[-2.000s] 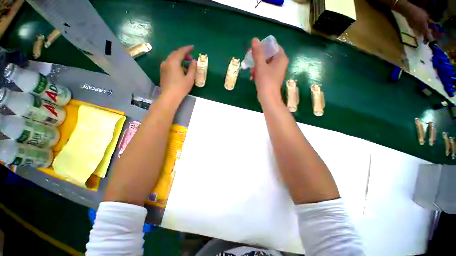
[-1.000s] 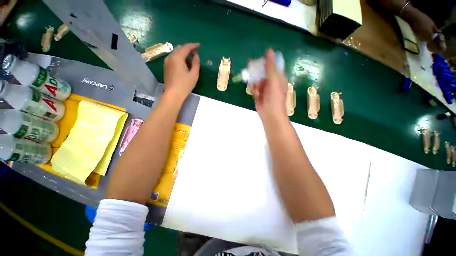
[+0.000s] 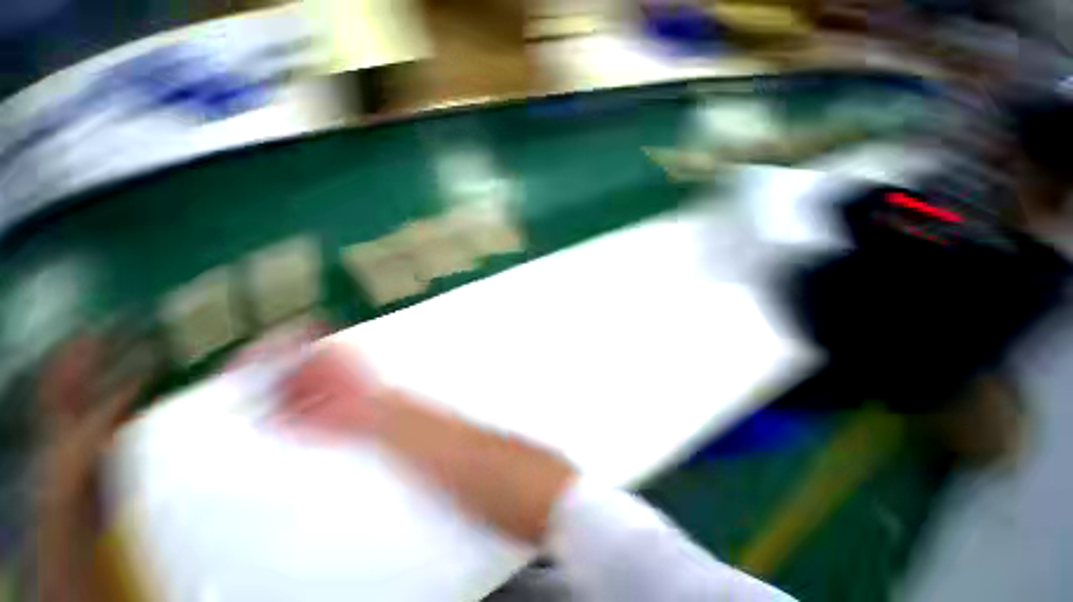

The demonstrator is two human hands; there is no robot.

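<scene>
The frame is strongly blurred by head motion. Several tan housings (image 3: 284, 280) show as smeared blocks on the green conveyor belt (image 3: 588, 153), left of centre. My right hand (image 3: 327, 388) is over the left part of the white worktop sheet (image 3: 530, 341), near the belt's edge. A pale smear beside its fingers may be the glue bottle, but its outline cannot be made out. My left hand (image 3: 85, 388) is at the far left, blurred, by the belt's near edge; its fingers and any hold are unclear.
A person in dark clothing (image 3: 930, 294) is at the right, beyond the worktop's end. A pale yellow stack (image 3: 367, 33) and a blurred blue pile (image 3: 194, 82) lie across the belt. A yellow floor line (image 3: 812, 494) shows at lower right.
The view has swung to the right, so hands and tan housings now appear farther left. The bottles and yellow papers have left the picture, and the person at right has come into view.
</scene>
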